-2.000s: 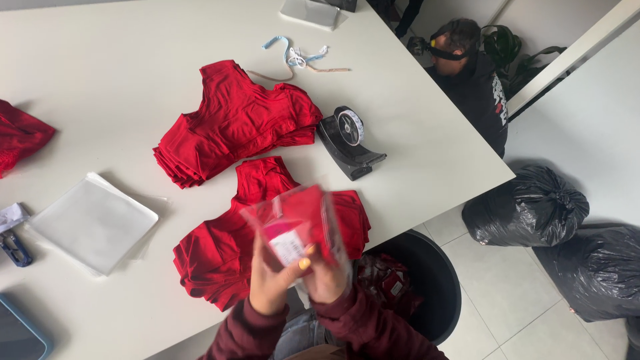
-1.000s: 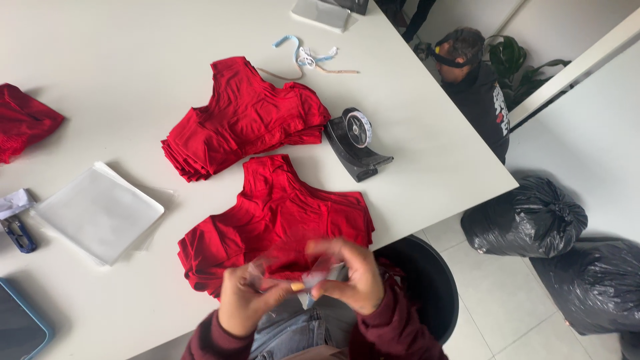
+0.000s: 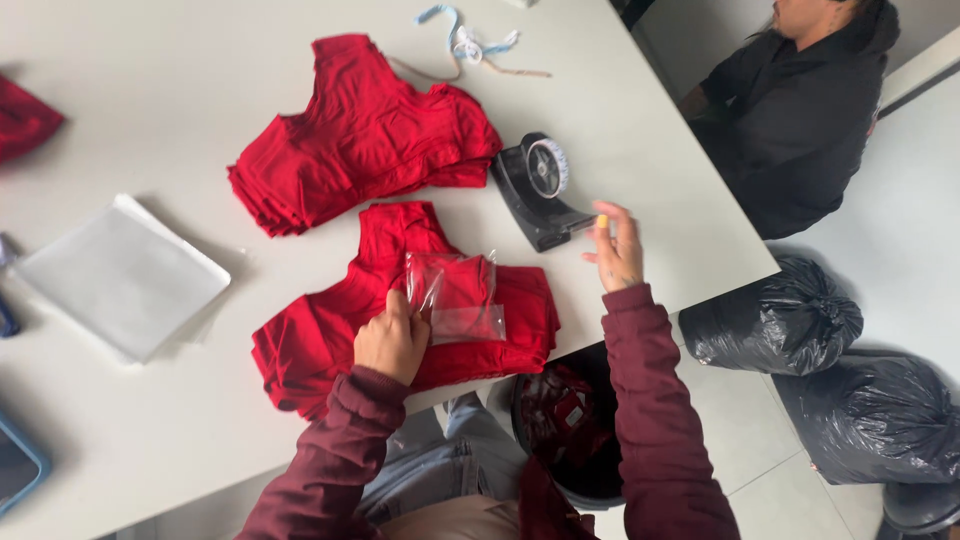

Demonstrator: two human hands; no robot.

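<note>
My left hand point(image 3: 391, 337) grips the left edge of a clear plastic bag point(image 3: 469, 319), which lies on the nearer stack of red garments point(image 3: 315, 330). Something red shows through the bag; whether it is inside or beneath, I cannot tell. My right hand point(image 3: 619, 247) is at the front end of a black tape dispenser point(image 3: 529, 199), fingers apart, with a yellow spot on one fingertip. Whether it holds a piece of tape is unclear. Behind the nearer stack lies a second stack of red garments point(image 3: 360, 127).
Clear plastic bags point(image 3: 124, 277) lie stacked at the left, near a blue-edged device point(image 3: 26, 465). Cords point(image 3: 469, 46) lie at the back. Below the table edge stands a black bin point(image 3: 525, 420). A person point(image 3: 802, 105) and black garbage bags point(image 3: 772, 315) are at the right.
My hands, together near the table edge before, have moved apart. The right one has gone to the tape dispenser; the left one is now over the nearer stack. The other person has a different posture.
</note>
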